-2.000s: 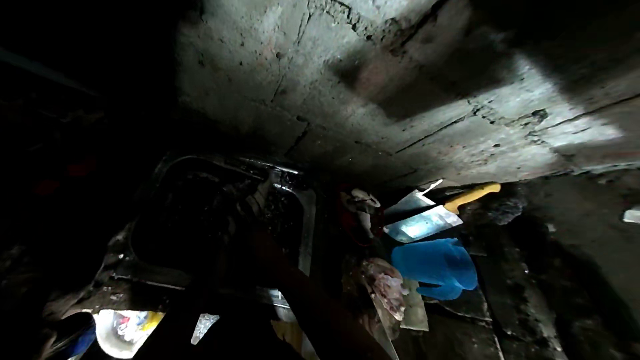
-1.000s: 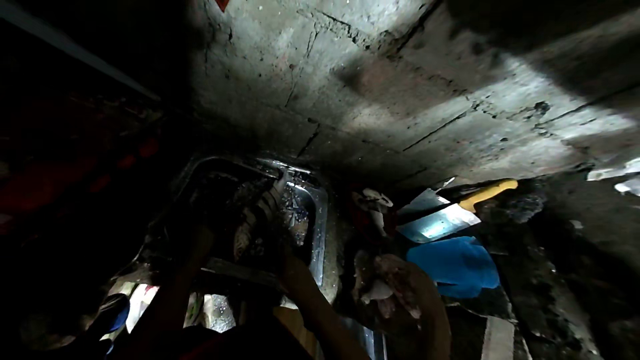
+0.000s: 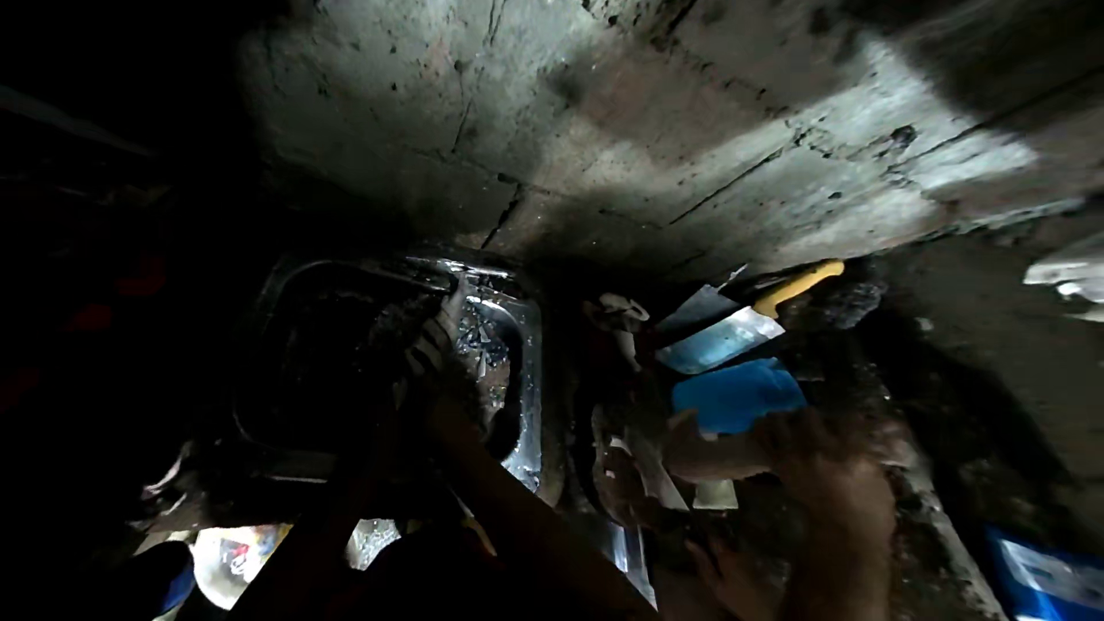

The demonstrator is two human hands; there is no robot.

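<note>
A metal sink basin point(image 3: 528, 388) lies in deep shadow, and both of my hands reach into it. My right hand point(image 3: 442, 398) is on or against a pale, dark-striped object point(image 3: 433, 341), possibly a fish; its grip is lost in the dark. My left hand point(image 3: 392, 410) is barely visible beside it, its fingers hidden. Small wet scraps point(image 3: 487, 345) glint along the basin's right side.
Right of the sink lie a yellow-handled cleaver point(image 3: 724, 338), a blue plastic jug point(image 3: 737, 395) and raw flesh point(image 3: 617, 470) beside a blade point(image 3: 660, 474). A co-worker's hand point(image 3: 811, 444) grips a thick brown object point(image 3: 711, 453). A rough concrete wall point(image 3: 604, 129) rises behind.
The co-worker's hand and forearm have come into view at the right, over the area beside the blue jug. My own hands stay in the sink.
</note>
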